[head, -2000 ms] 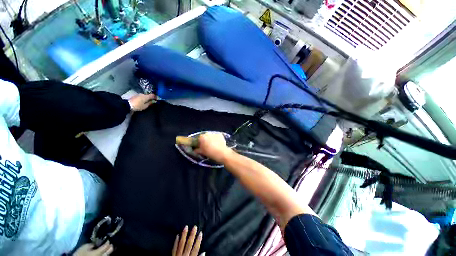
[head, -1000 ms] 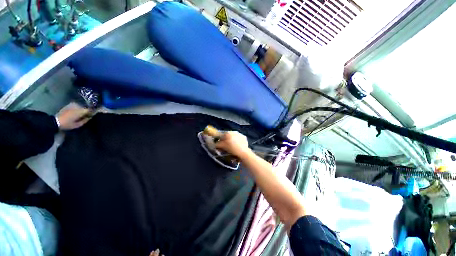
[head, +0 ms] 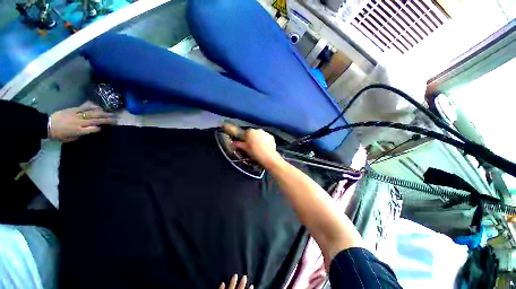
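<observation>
A large dark garment [head: 164, 197] lies spread over the table. My right hand [head: 257, 148] is closed around the tan handle of a steam iron [head: 240, 160], which sits on the cloth near the garment's far edge. Its pale edge outline shows. Only the fingertips of my left hand [head: 236, 282] show at the bottom edge of the picture, over the dark cloth; the rest is cut off. A shiny pinkish lining [head: 313, 265] shows in folds at the garment's right side.
Two blue padded sleeve bucks [head: 249, 73] lie beyond the garment. Another person's hand [head: 76, 123] rests at the garment's far left corner. Black hoses [head: 396, 128] and a ribbed spring [head: 418, 186] run to the right. Grey-green cloth [head: 370, 214] lies at right.
The iron in my right hand has moved from the garment's middle to its far edge. The other person's hand has flattened at the corner. My left hand has mostly left the picture.
</observation>
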